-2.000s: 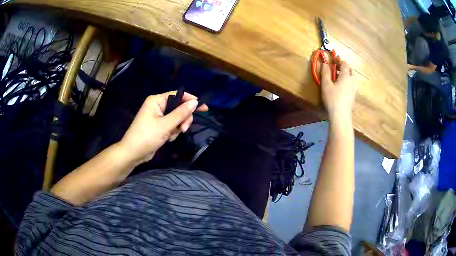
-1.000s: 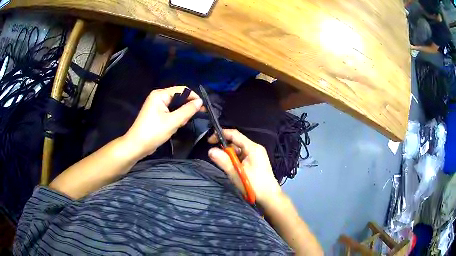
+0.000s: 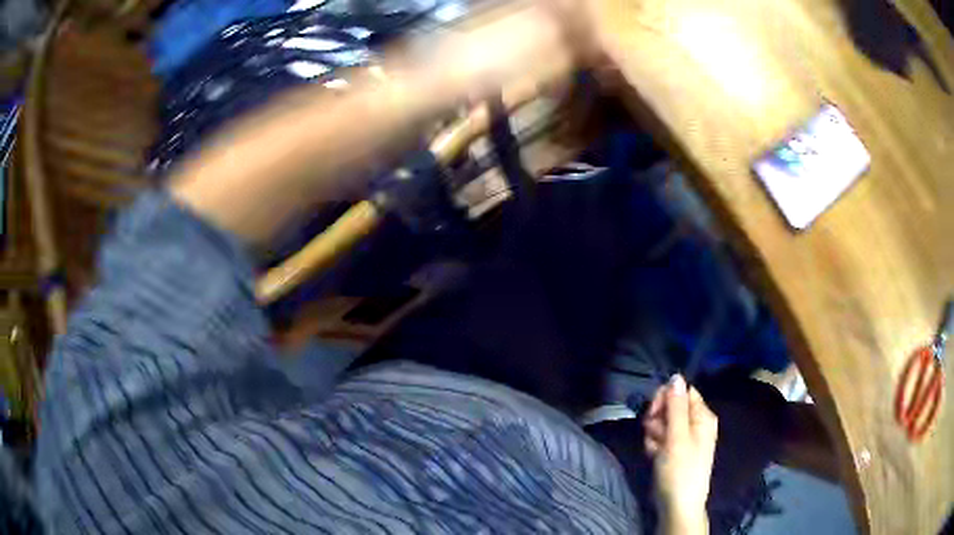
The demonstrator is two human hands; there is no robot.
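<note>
My left forearm reaches up across the view; my left hand (image 3: 560,37) is a blur by the table's edge, and what it holds cannot be told. My right hand (image 3: 682,423) is over my lap at lower right, fingers pinched together, with faint thin dark strips (image 3: 661,357) running up from the fingertips. The scissors with orange-red loops (image 3: 921,394) lie on the wooden table (image 3: 795,282) at the far right, out of my hands.
A phone with a lit screen (image 3: 814,167) lies on the table. A dark cloth (image 3: 884,37) is at the table's top right. A wooden chair's frame (image 3: 324,251) is under my left arm, with a shiny black tangle (image 3: 246,78) behind. A blue thing (image 3: 722,303) is beneath the table.
The view has swung left. The scissors have gone from my right hand to the table. My left hand has moved from over my lap up to the table's edge. My right fingers are now pinched.
</note>
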